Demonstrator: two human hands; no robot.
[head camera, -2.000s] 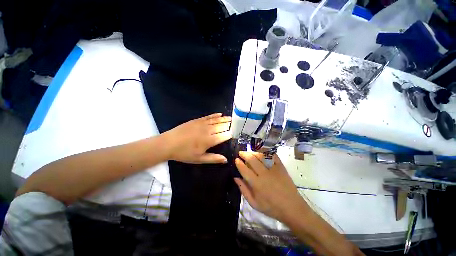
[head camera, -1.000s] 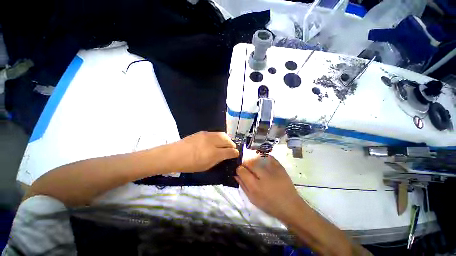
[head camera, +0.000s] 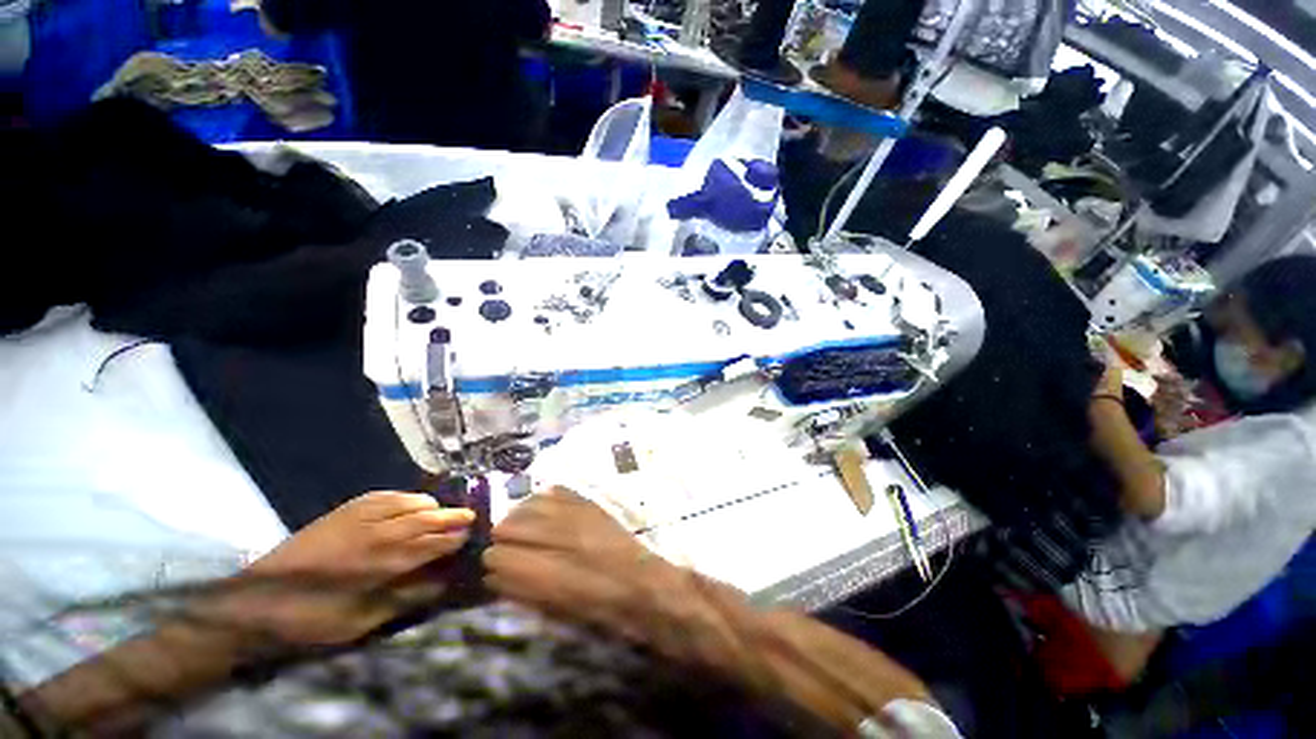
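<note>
A large black cloth (head camera: 267, 419) runs from the heap behind the table to the needle area of the white sewing machine (head camera: 606, 325). My left hand (head camera: 361, 556) pinches the cloth's near end just left of and in front of the needle area. My right hand (head camera: 570, 556) is curled at the cloth's right edge, thumb and fingers closed on it, almost touching my left hand. A small pale strip shows between the hands under the machine head. The presser foot and needle are too small to make out. Blurred hair covers part of my forearms.
A thin green-white tool (head camera: 909, 531) and a tan tab (head camera: 854, 479) are at the table's right end. A black heap (head camera: 130, 217) lies behind left. Black cloth hangs beyond the machine's right end. A masked person (head camera: 1227, 477) sits at another machine on the right.
The view has swung up and right, so the machine appears further left and the neighbouring person shows. My left hand has gone from flat on the cloth to pinching its near end, which has moved towards the machine.
</note>
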